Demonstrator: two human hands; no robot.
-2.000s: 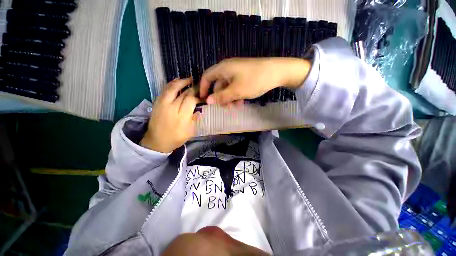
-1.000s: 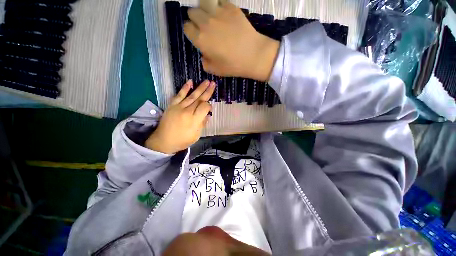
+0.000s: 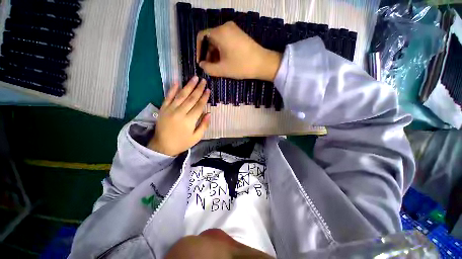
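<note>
Long black parts [image 3: 263, 93] lie side by side, lengthwise away from me, on a ribbed cream lining sheet [image 3: 253, 119]. My right hand [image 3: 233, 53] is over the left part of the row, with thumb and forefinger closed around a slim black part [image 3: 204, 48]; its lower portion merges with the row. My left hand [image 3: 182, 119] lies palm down at the near left corner, fingers extended and slightly apart, fingertips on the near ends of the leftmost parts. Anything under its palm is hidden.
Another lined stack [image 3: 101, 60] with black parts stands at left. A crinkled clear bag [image 3: 402, 43] and a short silvery piece [image 3: 375, 66] are at right, with more black parts on white lining [image 3: 446, 103] beyond. Blue crates [image 3: 428, 222] are low at right.
My right hand has moved from the near ends, up over the pale tool-like piece's position, then slightly back down. That pale piece no longer shows. My left hand's fingers have straightened.
</note>
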